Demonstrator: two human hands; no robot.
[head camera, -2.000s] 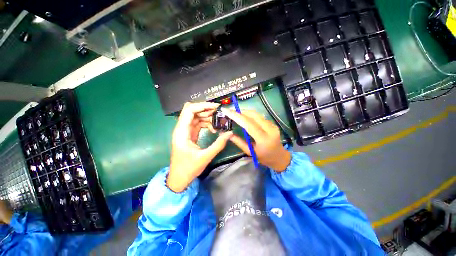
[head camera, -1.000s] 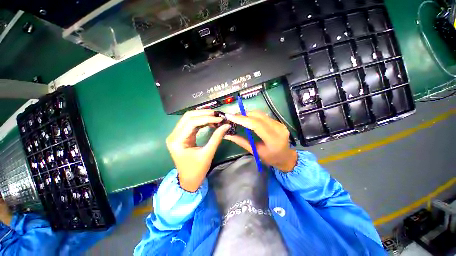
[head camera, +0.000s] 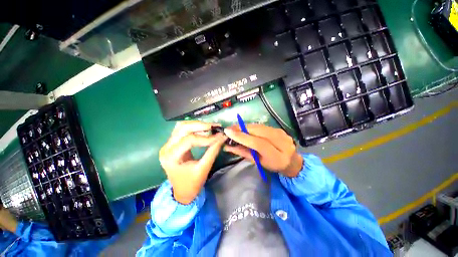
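A small black electronic module (head camera: 217, 130) is held between the fingertips of both hands, mostly hidden by them, in front of the test fixture. My left hand (head camera: 188, 156) grips its left side with thumb and fingers. My right hand (head camera: 266, 148) grips its right side and also holds a thin blue stick (head camera: 251, 147), which slants across the fingers. The flat black test fixture (head camera: 176, 90) lies behind the hands, with white lettering, a red light and connectors on its front edge.
A black tray (head camera: 346, 99) at the right has one module in a front-left pocket. A tray full of modules (head camera: 68, 173) lies left. A clear guard (head camera: 173, 25) stands behind the fixture. A cable (head camera: 271, 109) runs from the fixture. Another person's hand (head camera: 7, 219) shows far left.
Both hands have moved slightly down towards my body with the module, which is now more covered by the fingers. The blue stick has moved down with my right hand.
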